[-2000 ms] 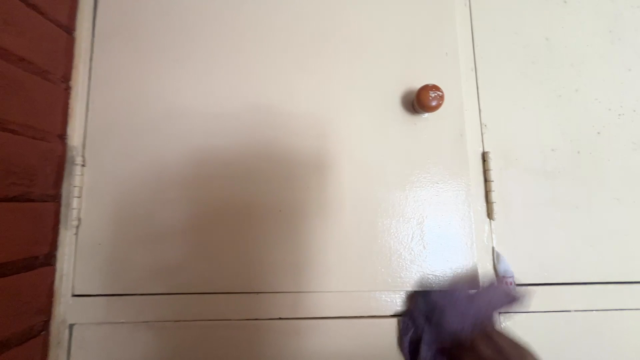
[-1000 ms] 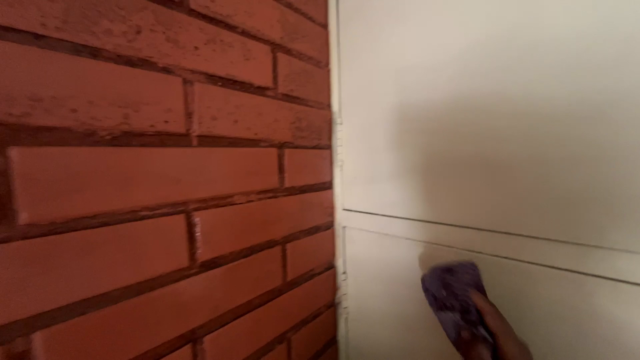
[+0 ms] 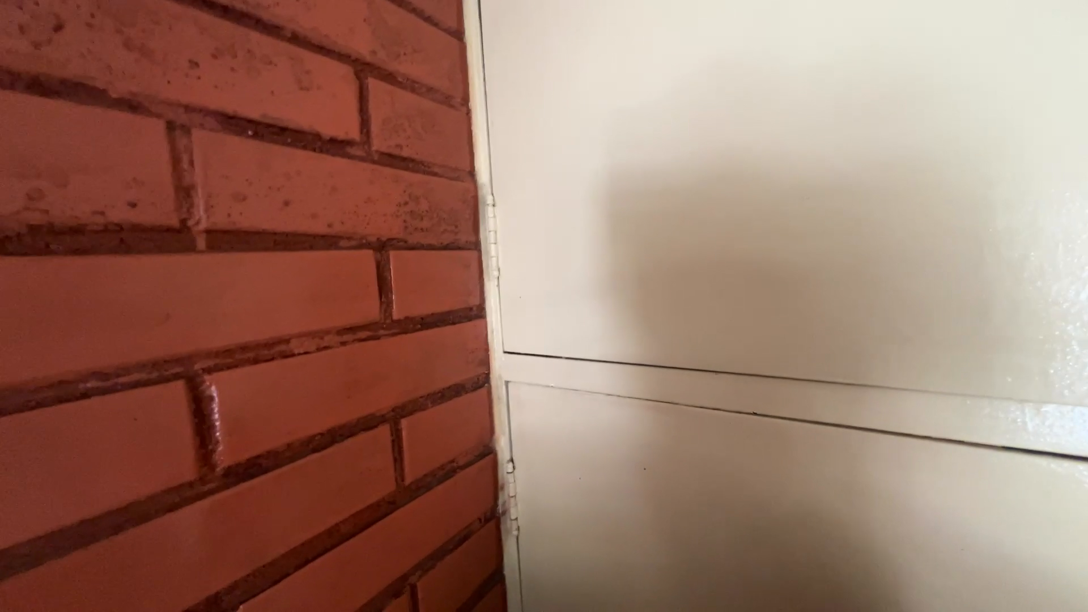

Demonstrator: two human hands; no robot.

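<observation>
Neither my left hand nor my right hand shows in the head view, so what they hold is hidden. On the right side stands a cream-painted upper cabinet door (image 3: 765, 212), closed, with a soft dark shadow across it. Below it, past a narrow painted rail (image 3: 680, 381), is a closed lower cabinet door (image 3: 722, 493). A painted upper hinge (image 3: 492, 236) and a lower hinge (image 3: 512, 497) run along the left edges of the doors.
A red brick wall (image 3: 289, 297) with dark recessed joints fills the left side and meets the cabinet frame (image 3: 495, 365) at a vertical corner. Light glints off the painted surface at the far right.
The hand with the purple cloth, at the lower door one second ago, has left the view. Since two seconds ago the view has swung left towards the brick wall.
</observation>
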